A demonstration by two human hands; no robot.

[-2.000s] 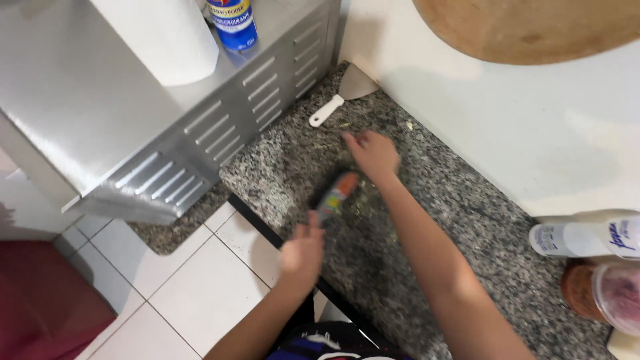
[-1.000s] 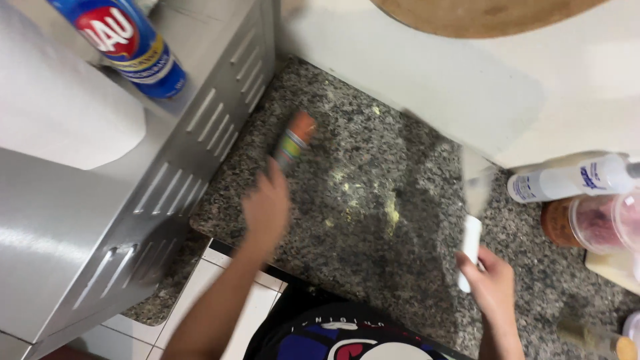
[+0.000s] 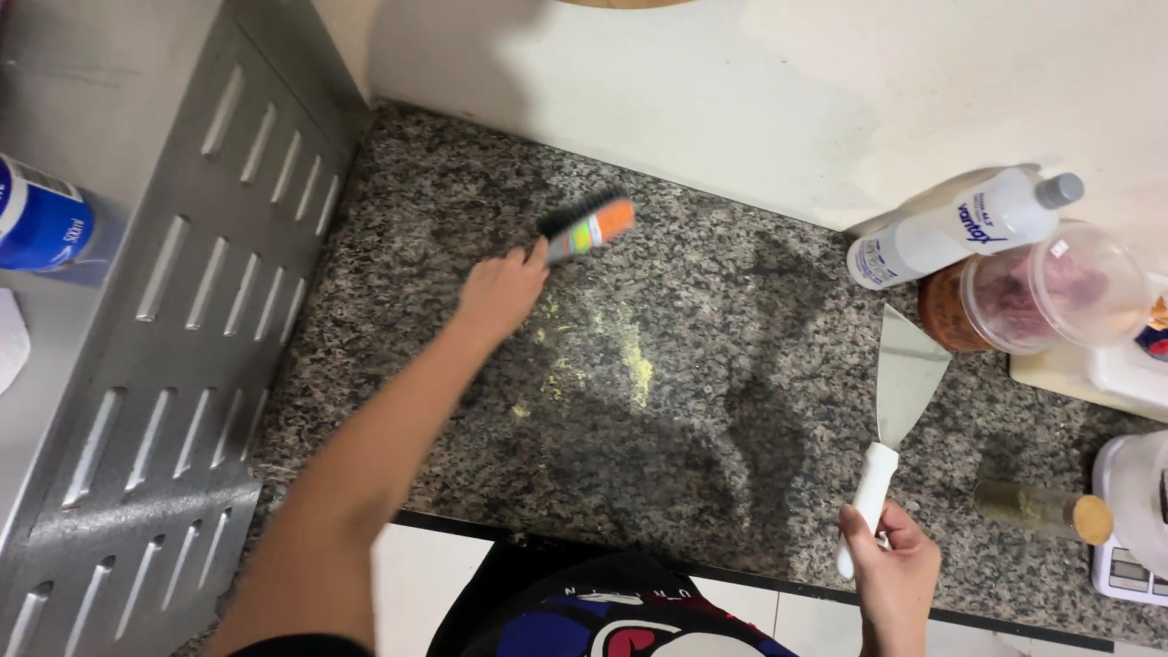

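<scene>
My left hand (image 3: pixel 504 290) grips the handle of a black-bristled brush (image 3: pixel 589 226) with an orange tip, over the back part of the speckled granite counter (image 3: pixel 438 438). The brush is slightly blurred. Yellow crumbs or powder (image 3: pixel 637 365) lie on the stone in front of it and to its right. In my right hand (image 3: pixel 890 552) is the white handle of a metal scraper (image 3: pixel 906 374), its wide blade pointing toward the wall, beside the plastic containers.
A vented stainless steel appliance (image 3: pixel 196 274) stands at left, a blue container (image 3: pixel 41 219) on it. At right are a white bottle (image 3: pixel 967 228), stacked clear containers (image 3: pixel 1049 287), a cork-topped glass jar (image 3: pixel 1040 513) and a kitchen scale (image 3: pixel 1127 561). A pale wall (image 3: pixel 693 100) runs behind.
The scraper lay at the back of the counter two seconds ago; my right hand has since taken it and carried it right. My left hand still holds the brush. The view has shifted.
</scene>
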